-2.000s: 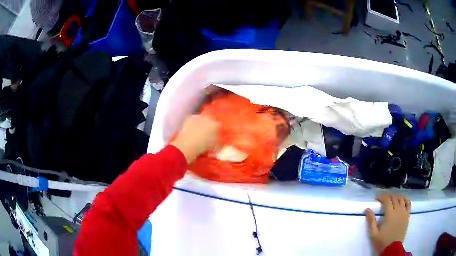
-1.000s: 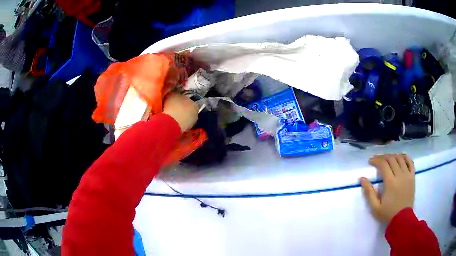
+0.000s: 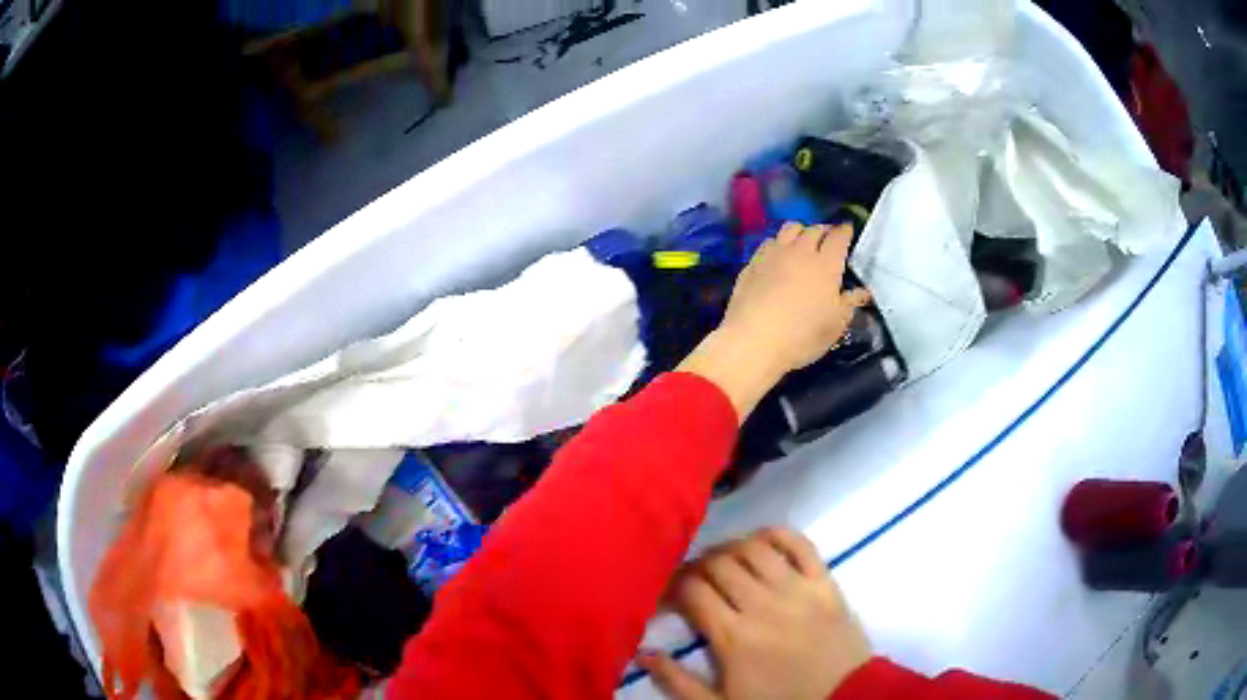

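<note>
My left hand reaches into the white trough, over the dark thread spools. Its fingertips are at the dark spools beside a white cloth scrap; whether they grip anything is hidden. A black spool lies just below the hand, and a black spool with a yellow-ringed end lies above it. My right hand rests on the trough's near edge, fingers spread, holding nothing visible.
An orange-red plastic bag lies at the trough's left end, with a long white cloth beside it. Dark red cones are at the right on the white table. A wooden stand is behind.
The view has turned to the right. My left hand has left the orange-red bag and moved right to the spools. My right hand remains on the edge.
</note>
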